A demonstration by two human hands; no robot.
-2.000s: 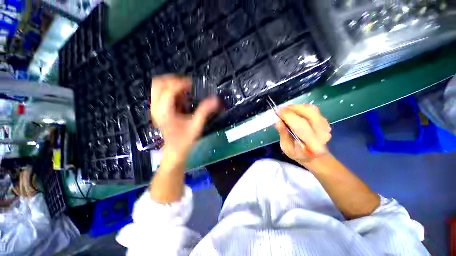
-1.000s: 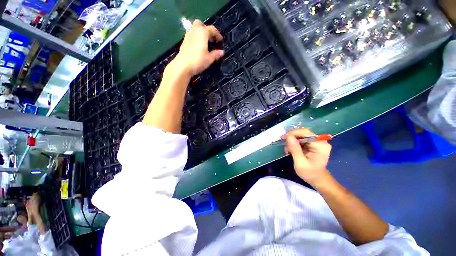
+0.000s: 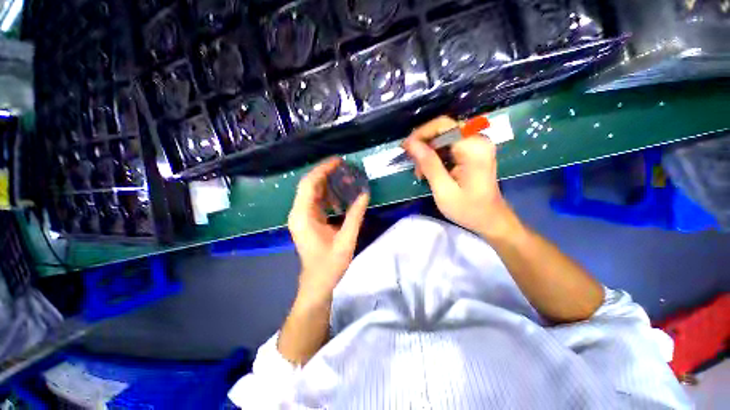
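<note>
My left hand [image 3: 320, 228] holds a round black part [image 3: 346, 184] between thumb and fingers, over the bench's front edge. My right hand [image 3: 460, 176] holds tweezers [image 3: 448, 139] with an orange-red rear end; their tip points left and is hard to make out. A narrow white backing strip [image 3: 384, 164] lies on the green bench, partly hidden by my right hand. Tiny white pieces [image 3: 538, 126] are scattered on the green surface to the right of the strip.
A large black blister tray [image 3: 312, 100] with square pockets lies behind the hands. A clear blister tray [image 3: 660, 68] is at the upper right. A white paper slip [image 3: 210, 198] lies left. Blue stools [image 3: 612, 196] and a red crate [image 3: 708, 336] stand below the bench.
My left hand has come back from over the black tray to the bench edge and now holds a round black part. My right hand still holds the tweezers, now pointed leftward over the strip.
</note>
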